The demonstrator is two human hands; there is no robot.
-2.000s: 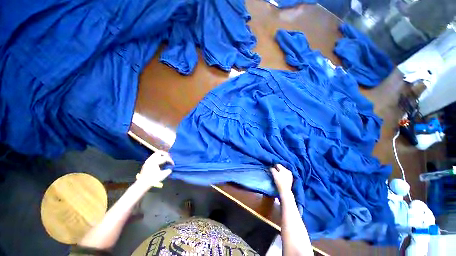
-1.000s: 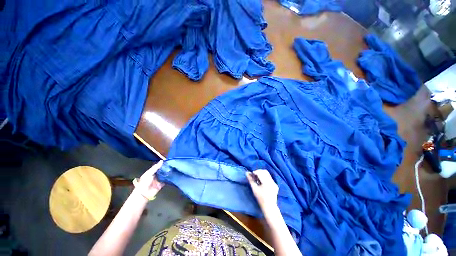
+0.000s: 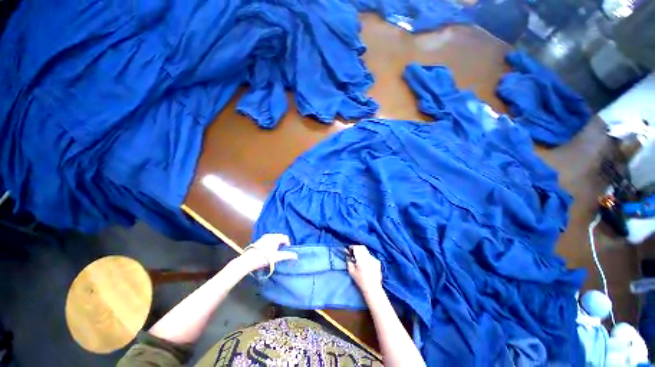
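Note:
A blue tiered denim dress (image 3: 402,186) lies spread on the brown table (image 3: 244,154), its skirt end toward me. The hem part is turned back and shows its paler wrong side (image 3: 312,283) with seam lines, hanging over the table edge. My left hand (image 3: 268,254) holds the left end of this turned-back cloth. My right hand (image 3: 365,267) grips its right end. Something small and dark shows at the right fingers, mostly hidden; I cannot tell what it is.
More blue denim dresses (image 3: 108,107) are heaped at the left. A round wooden stool (image 3: 109,304) stands at lower left. Another blue garment part (image 3: 542,100) lies at the far right. A white cord (image 3: 594,251) and a lumpy white bundle (image 3: 625,345) are at the right.
The hem has been turned back to show its paler inside. My left hand has moved right, closer to my right hand, and the stretch of cloth between them is shorter.

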